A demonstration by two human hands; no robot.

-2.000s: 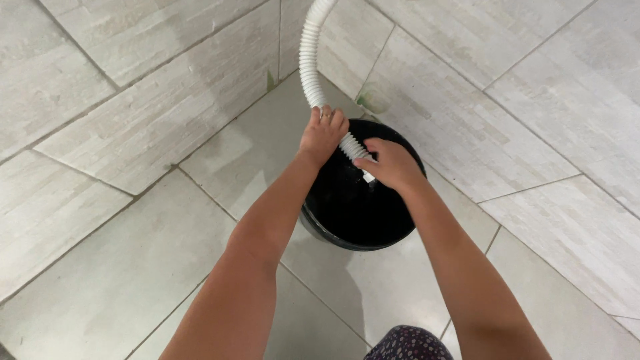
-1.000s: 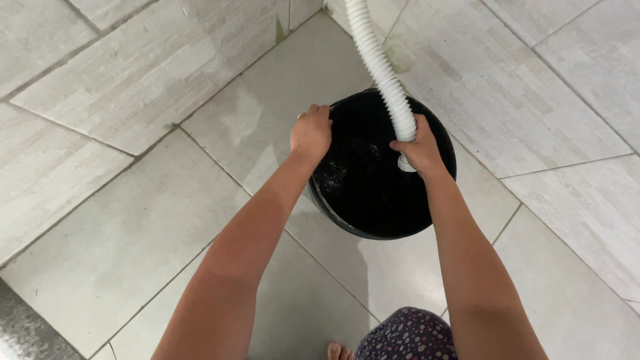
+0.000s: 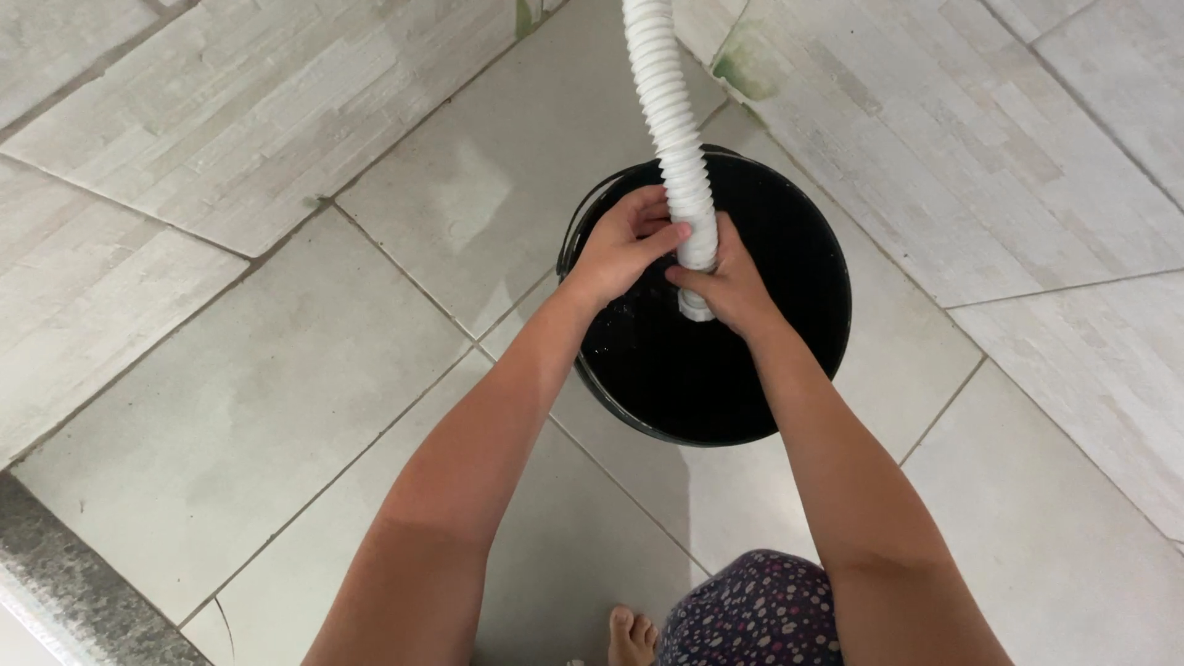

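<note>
A white corrugated drain hose [image 3: 677, 139] comes down from the top edge, its lower end above the inside of a black bucket [image 3: 647, 388]. My right hand [image 3: 731, 277] grips the hose close to that end, thumb across the front. Just higher on the left side, my left hand [image 3: 629, 245] touches the hose with thumb and fingertips, its fingers partly curled. Small bright glints show in the bucket's dark interior, whose contents I cannot make out. The bucket's thin handle rests along its left rim.
Tiled walls [image 3: 925, 139] meet in a corner beyond the bucket, with green stains low down. Light tiles cover the floor [image 3: 259, 398]. A speckled stone edge [image 3: 83, 583] lies at lower left. My bare foot [image 3: 632, 636] and patterned clothing [image 3: 754, 610] are near the bottom.
My left hand has gone from the bucket's left rim, where it was one second ago, to the hose. The right hand stays on the hose near its end.
</note>
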